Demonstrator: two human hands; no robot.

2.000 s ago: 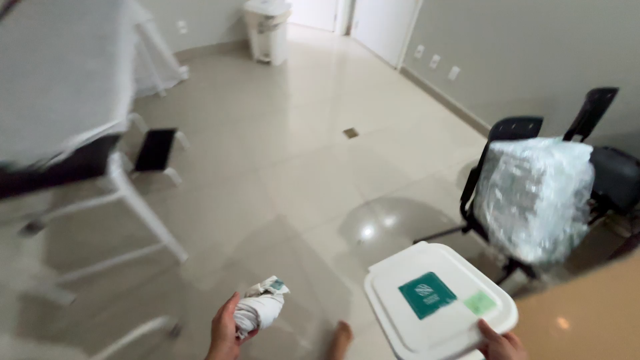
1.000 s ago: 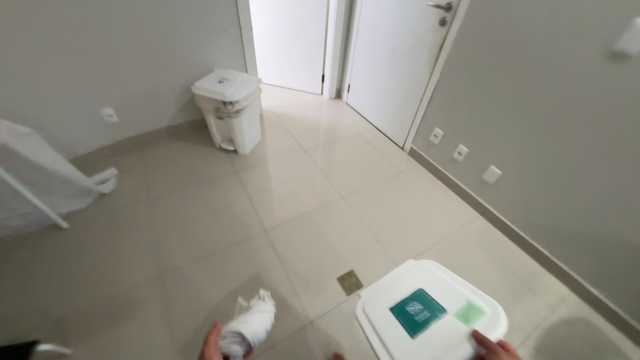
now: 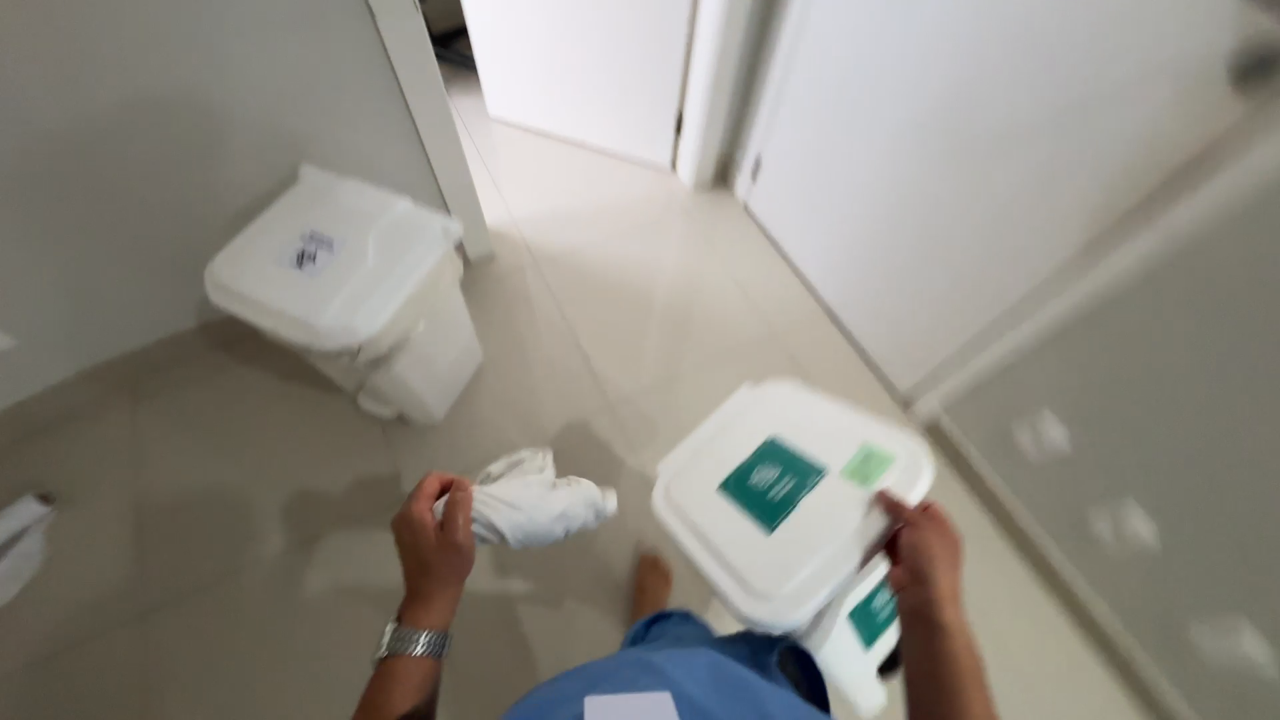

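My left hand, with a metal wristwatch on its wrist, grips a bunched white cloth or wrapping that sticks out to the right. In my right hand is the right edge of a white plastic container with a closed lid; a green label and a light green sticker are on the lid. Another green label shows on the white side below the lid. The two hands are apart, in front of my blue clothing. A bare foot shows between them.
A white lidded waste bin stands on the tiled floor by the left wall. Beyond it is a doorway with an open white door. A second white door is at the right, beside a wall with several outlets. White fabric shows at the far left edge.
The view has moved forward to the bin and doors; the chairs and the draped table seen earlier are out of view. Both hands still hold the same things.
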